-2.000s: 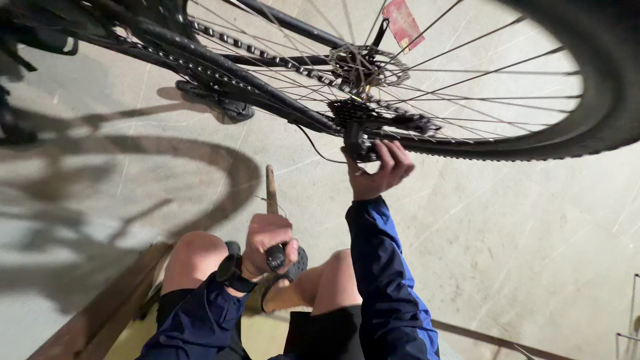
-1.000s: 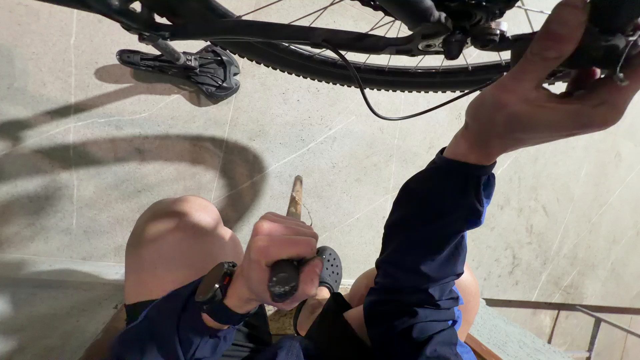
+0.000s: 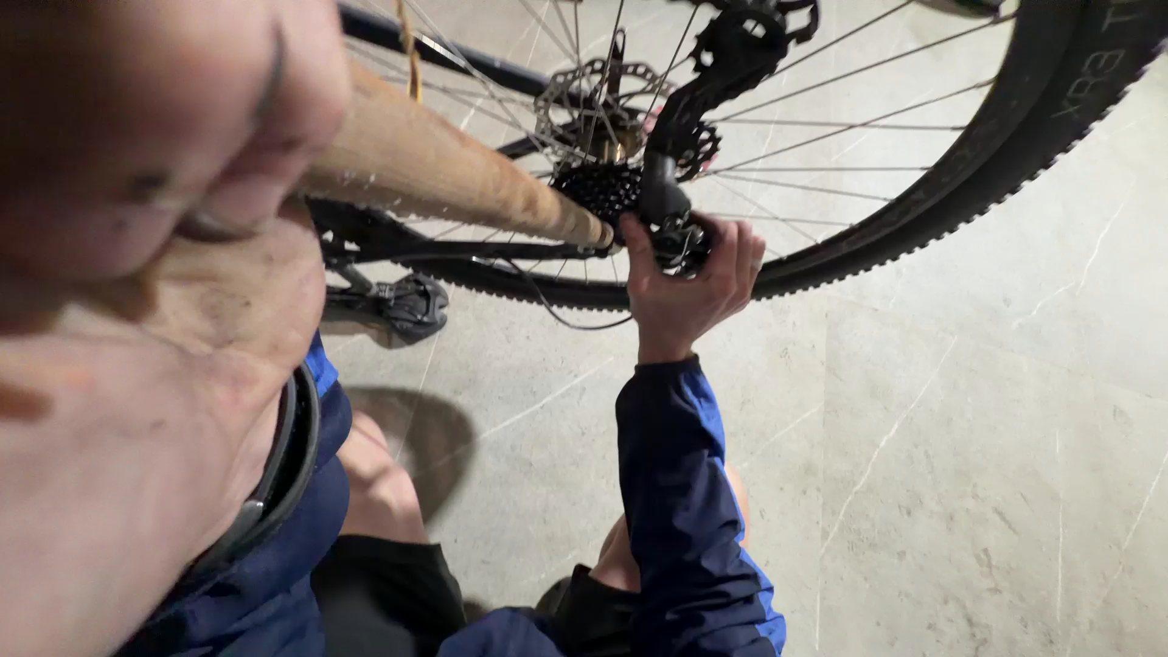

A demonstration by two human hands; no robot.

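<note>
Very near the camera at the left, my left hand (image 3: 173, 173) grips a wooden stick (image 3: 465, 164), whose far tip is seen against the bike beside the cassette (image 3: 598, 190); whether it touches cannot be told. My right hand (image 3: 689, 283) is closed around the lower body of the rear derailleur (image 3: 671, 196), thumb at the left and fingers at the right. The derailleur's cage (image 3: 744, 41) stands upward over the spokes. Behind the cassette lies the brake disc rotor (image 3: 602, 100). A black cable (image 3: 570, 319) loops left of my right hand.
The rear wheel's knobby tyre (image 3: 1031, 155) curves across the upper right. Black frame tubes run in from the left, with a pedal (image 3: 406, 306) below them. My bare knees and dark shorts are at the bottom, above a grey, veined floor (image 3: 940, 438).
My left hand and the stick have come up from between my knees, close to the camera, with the tip now in front of the bike. My right hand remains at the derailleur. The view has shifted.
</note>
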